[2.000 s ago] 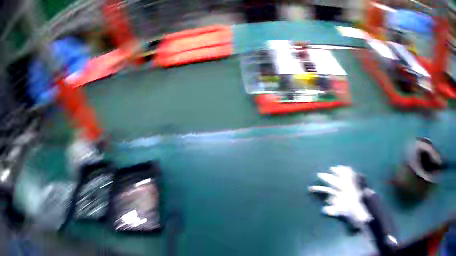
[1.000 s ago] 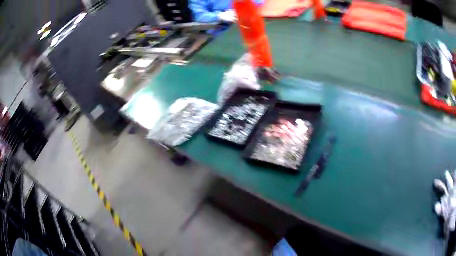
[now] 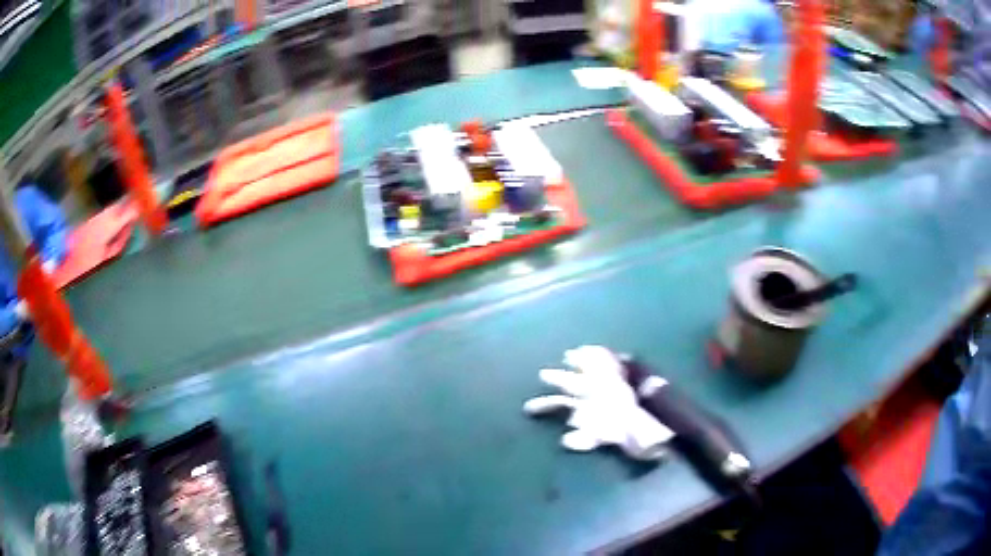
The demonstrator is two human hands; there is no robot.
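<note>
Neither of my hands is in view. White work gloves (image 3: 600, 402) lie with fingers spread on the green bench (image 3: 413, 434) in front of me. A black electric screwdriver (image 3: 695, 432) lies against their right side, partly hidden by them at its upper end. A round grey-brown metal can (image 3: 769, 317) stands open to the right, with a black handle (image 3: 828, 290) sticking out of it. A blue sleeve (image 3: 943, 472) shows at the lower right edge; no hand shows with it.
Two black screw trays (image 3: 196, 500) sit at lower left, with a slim dark tool (image 3: 276, 510) beside them. Circuit boards (image 3: 467, 190) lie on red-orange carriers (image 3: 494, 258) across the bench. Red-wrapped uprights (image 3: 802, 98) stand along it. A person in blue (image 3: 734, 24) is at the back.
The view has swung back right from the floor and trays. The gloves, screwdriver and can are now central and right; the trays are at lower left. The gloves lie as before.
</note>
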